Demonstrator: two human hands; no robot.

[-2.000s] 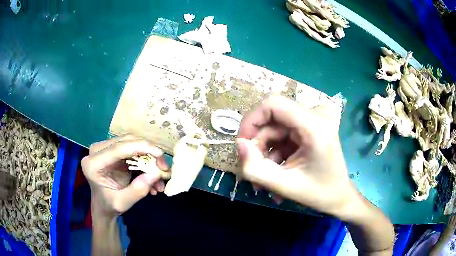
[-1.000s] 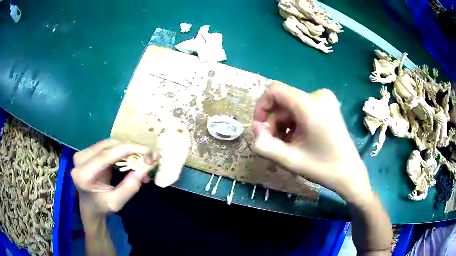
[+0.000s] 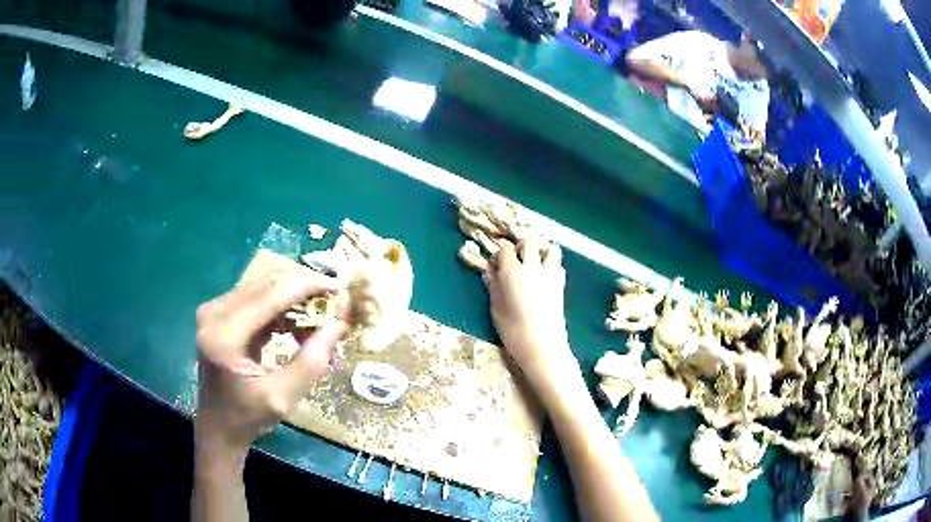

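Note:
My left hand (image 3: 260,357) is raised over the left part of the cardboard mat (image 3: 464,403), its fingers closed on a cream figure body (image 3: 386,291) with small splayed prongs by the fingertips. My right hand (image 3: 526,306) reaches to the loose limbs (image 3: 488,226) by the white rail; its fingertips are on them, and whether they grip one cannot be told. The small oval dish (image 3: 379,382) sits on the mat. Several cotton swabs (image 3: 390,481) stick out from the mat's near edge. No swab shows in my right hand.
A large heap of beige figures (image 3: 715,357) lies at the right. A single limb (image 3: 212,123) lies near the rail at upper left, with a small bottle (image 3: 28,82) at far left. Blue crates stand at upper right (image 3: 730,194) and lower left. A person (image 3: 699,71) is beyond.
The view has tilted up, showing the rail and area beyond. My right hand has left the dish for the limbs, and the swab is gone from it. My left hand has raised the figure body.

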